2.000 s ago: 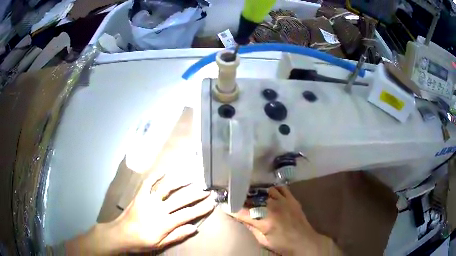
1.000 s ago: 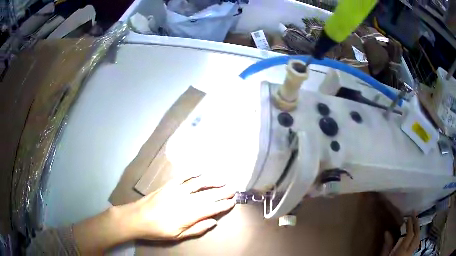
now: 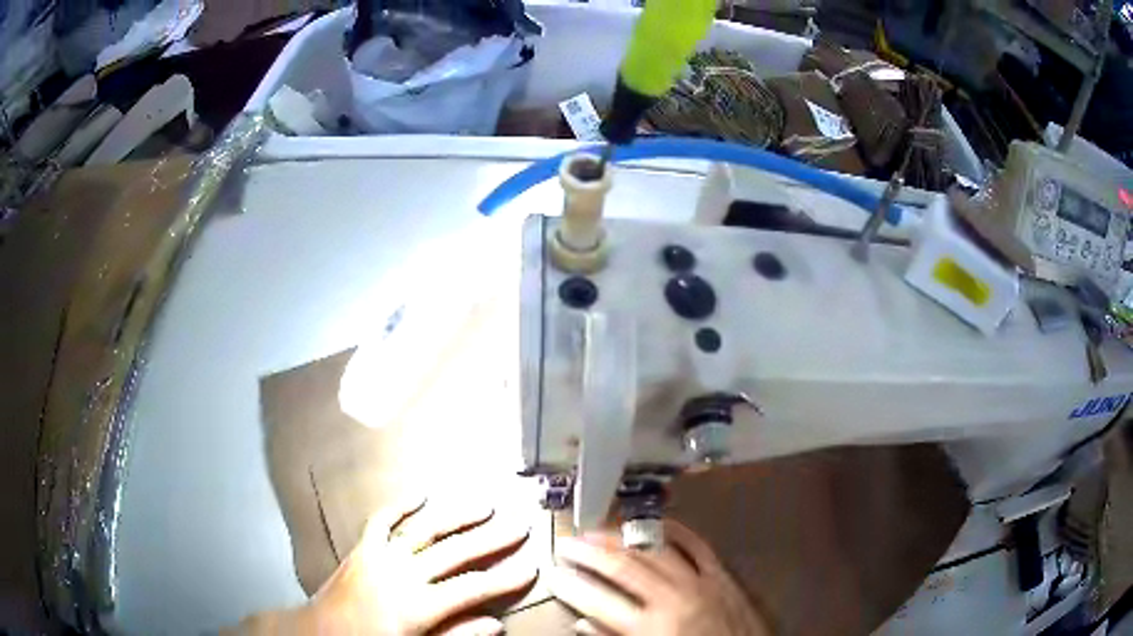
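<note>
A brown garment panel (image 3: 820,528) lies on the white machine table, under the sewing machine head (image 3: 795,336) and out to its left. A smaller brown piece shows on the panel beside my left hand. My left hand (image 3: 423,572) lies flat on the cloth left of the needle area, fingers spread, brightly lit. My right hand (image 3: 659,584) rests on the cloth just below the small knurled knob (image 3: 642,533), its fingers near my left fingertips. The presser foot area is mostly hidden by the white guard (image 3: 605,422).
A white lamp (image 3: 373,373) glares left of the head. A stack of brown panels with shiny film (image 3: 100,360) stands at the left. A neon yellow-green tool (image 3: 665,50) hangs above. Bundled brown pieces (image 3: 820,118) lie behind, and a control panel (image 3: 1069,211) stands back right.
My right hand has come back from the far right to the needle area. The cloth left of the head has shifted and turned. The view has swung back, placing the machine further left.
</note>
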